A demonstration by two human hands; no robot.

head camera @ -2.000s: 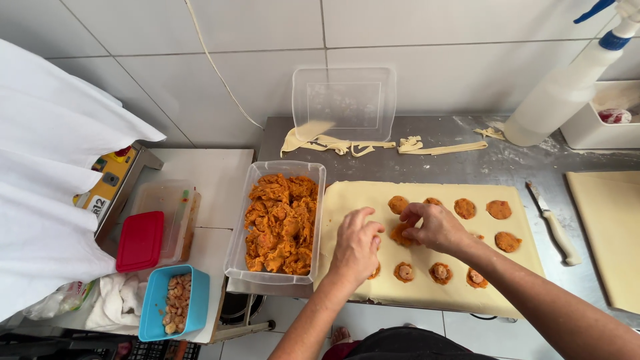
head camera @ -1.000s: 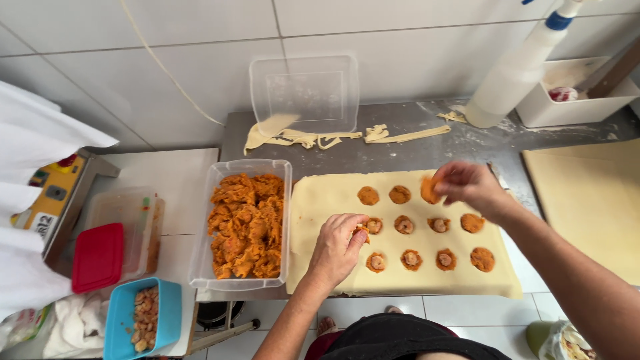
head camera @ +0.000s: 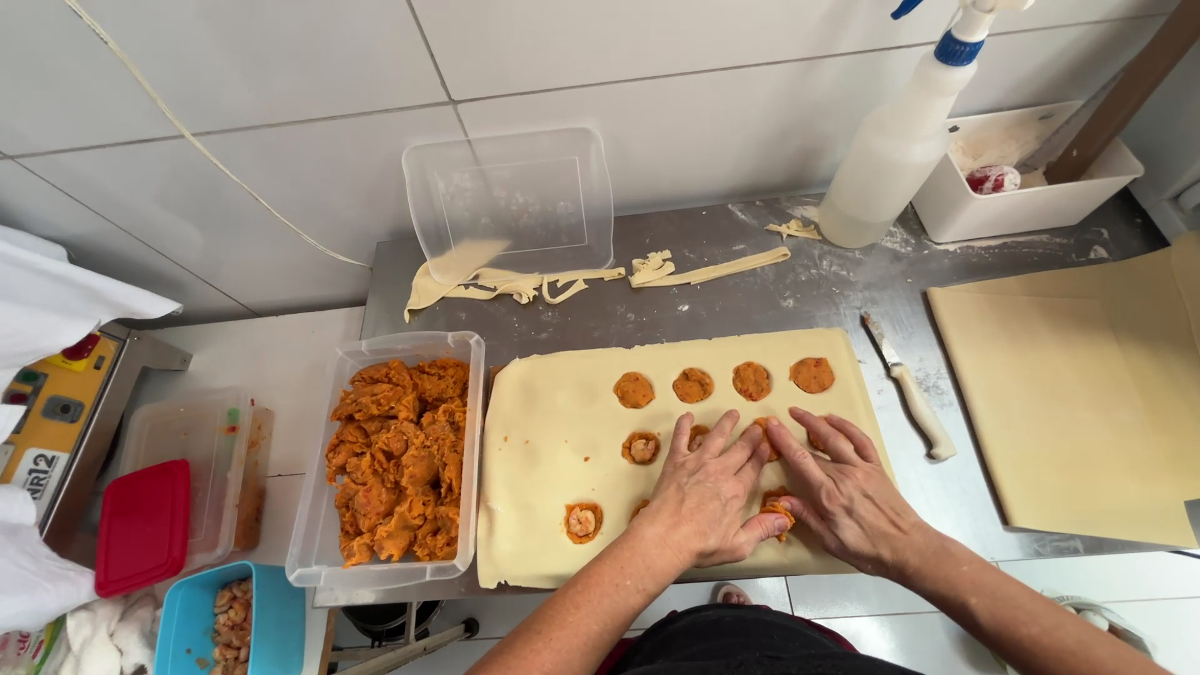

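Note:
A pale sheet of rolled dough (head camera: 553, 422) carries rows of orange filling rounds; the back row has flat ones such as this round (head camera: 812, 374). Some nearer rounds hold a shrimp, like the one at the sheet's front left (head camera: 583, 521). My left hand (head camera: 705, 487) lies over the middle of the dough, fingers spread, its thumb at a lump of orange filling (head camera: 776, 511). My right hand (head camera: 844, 487) is beside it, thumb against the same lump and index finger on a round in the row behind. A plastic tub of orange filling (head camera: 398, 459) stands left of the dough.
A knife (head camera: 907, 398) lies right of the dough, beside more sheet dough (head camera: 1069, 403). Behind are dough scraps (head camera: 712, 270), a clear lid (head camera: 511, 206), a spray bottle (head camera: 886, 141) and a white bin (head camera: 1031, 202). At the lower left stands a blue container of shrimp (head camera: 230, 619).
My right hand, raised with a piece of filling a second ago, is now down on the dough beside my left hand. Another flat round shows in the back row.

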